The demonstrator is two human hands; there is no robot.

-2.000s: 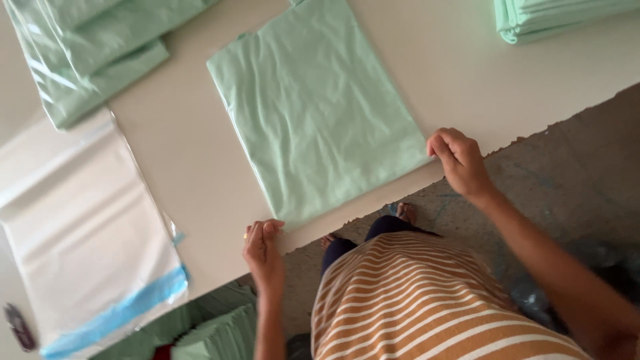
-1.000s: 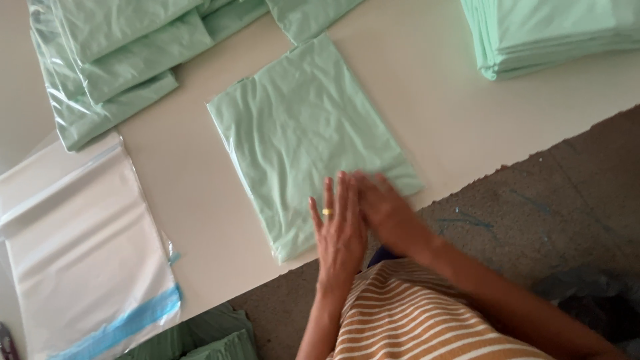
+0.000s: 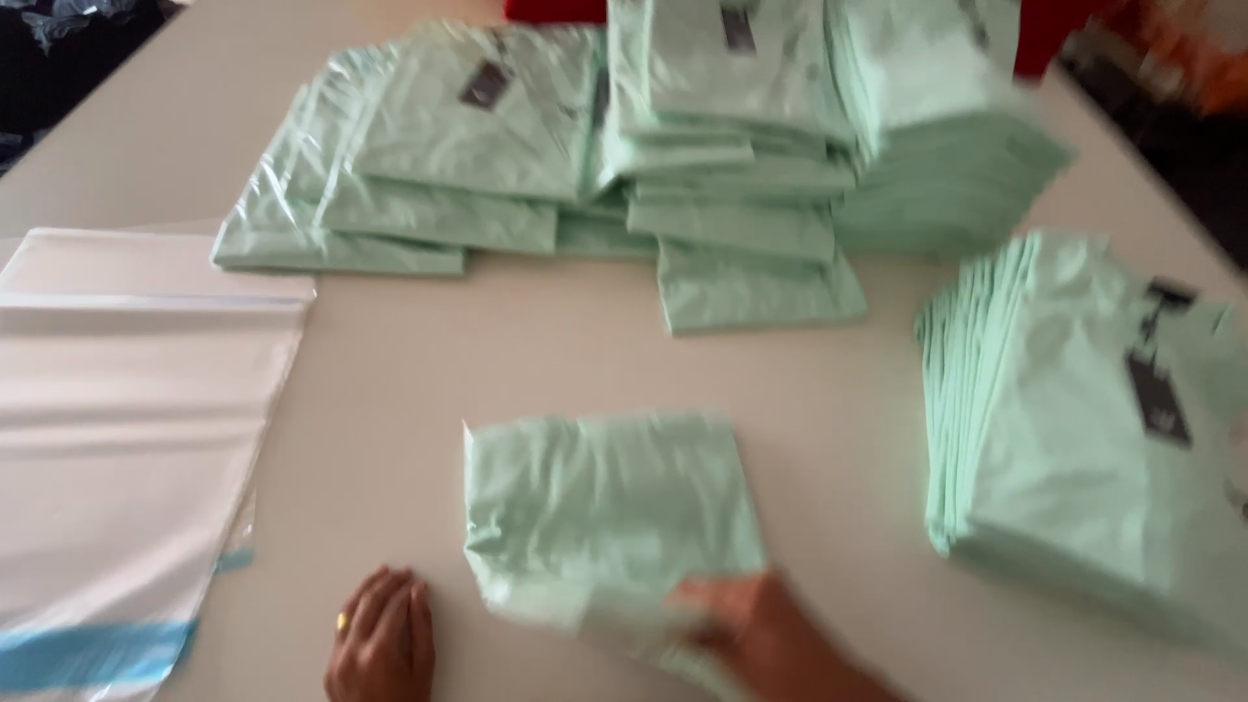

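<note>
A mint-green folded garment in a clear plastic bag (image 3: 614, 497) lies on the pale table at the middle of the view, its near edge lifted and blurred. My right hand (image 3: 746, 624) grips that near edge at its right corner. Left of the bagged garment, my left hand (image 3: 380, 634), with a ring on one finger, rests on the table with its fingers together and does not touch the bag. Whether anything lies under its palm cannot be seen.
Clear plastic bags with a blue strip (image 3: 146, 439) lie at the left. Bagged green garments (image 3: 478, 127) are heaped across the back, beside a tall green stack (image 3: 936, 166). At the right stands a stack of folded green garments with dark tags (image 3: 1072, 419).
My hands were together on the bagged garment and are now apart. The left has moved off it onto the table; the right has taken hold of its near edge. The view has tilted up.
</note>
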